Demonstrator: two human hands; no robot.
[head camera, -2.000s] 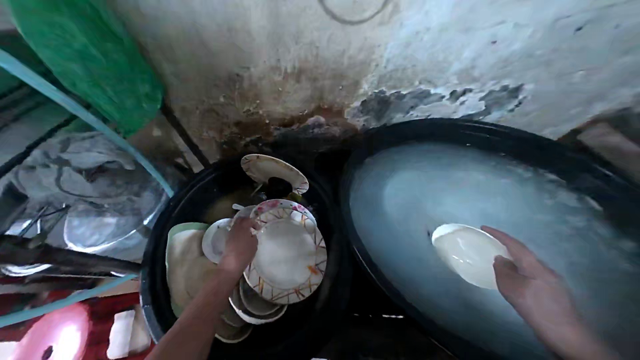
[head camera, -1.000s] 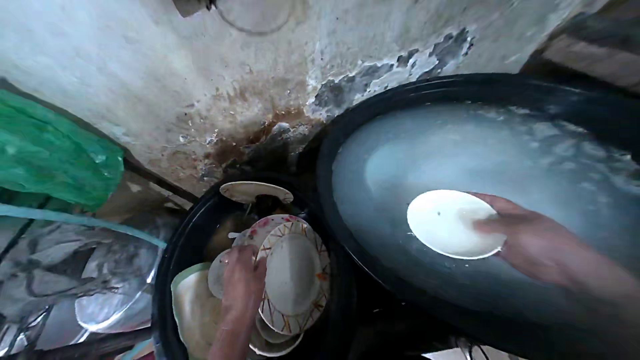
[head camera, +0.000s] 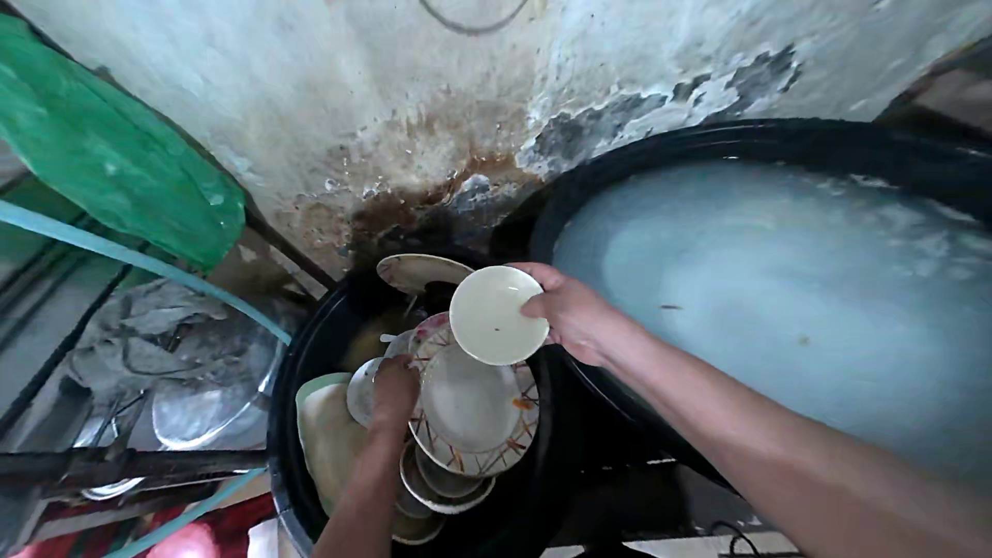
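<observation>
My right hand (head camera: 570, 314) grips a small white bowl (head camera: 496, 316) by its right edge, thumb on the inner face, above the dish-filled black tub. Below that bowl, my left hand (head camera: 397, 391) has its fingers at the left rim of a patterned plate (head camera: 527, 434); whether it grips the plate or the small white dish (head camera: 361, 394) beside it is unclear. Several bowls (head camera: 446, 492) lie under the plate's lower edge. Another plate (head camera: 422, 271) leans at the tub's back, and a pale green-rimmed dish (head camera: 329, 426) is at the left.
A large black tub (head camera: 573, 182) of cloudy water stands at the right, against a peeling wall (head camera: 372, 93). The smaller black tub (head camera: 283, 465) is nearer the middle. At left are a green plastic sheet (head camera: 116, 147), a light blue hose (head camera: 155, 263), grey cloth (head camera: 147, 333) and metal pans (head camera: 198, 411).
My right hand has brought the white bowl left, from over the large water tub to above the dishes in the smaller tub. My left hand remains beside the patterned plate.
</observation>
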